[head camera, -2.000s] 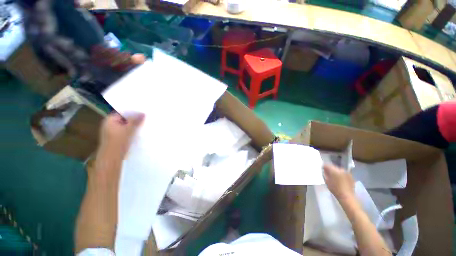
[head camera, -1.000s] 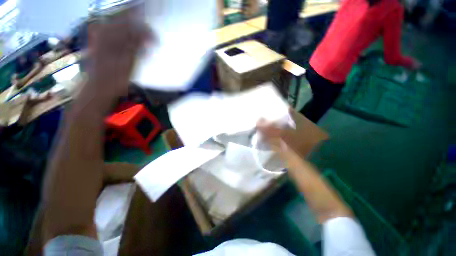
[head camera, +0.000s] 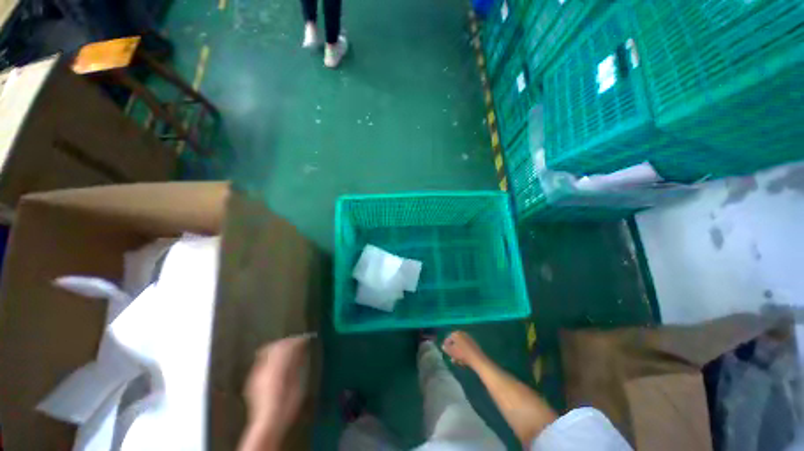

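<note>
A green plastic crate (head camera: 432, 322) stands on the floor in front of me. A few small white sheets (head camera: 382, 278) lie in its left part. My right hand (head camera: 461, 349) is just below the crate's near edge, its fingers curled, with nothing seen in it. My left hand (head camera: 280, 380) is blurred, over the right side of a large brown carton; I cannot tell if it holds anything. The carton (head camera: 189, 195) on the left holds a heap of white sheets (head camera: 176, 308).
Green lattice crates (head camera: 599, 88) are stacked at the upper right. An open brown carton (head camera: 666, 401) with grey plastic is at the lower right. Another carton (head camera: 97, 132) and an orange-topped stool (head camera: 107, 55) stand at the upper left. A person's legs (head camera: 331, 22) show at the top.
My view has turned right and down to the green crate. The white sheets that my hands held above the cartons are no longer seen in them. Both hands are lower now.
</note>
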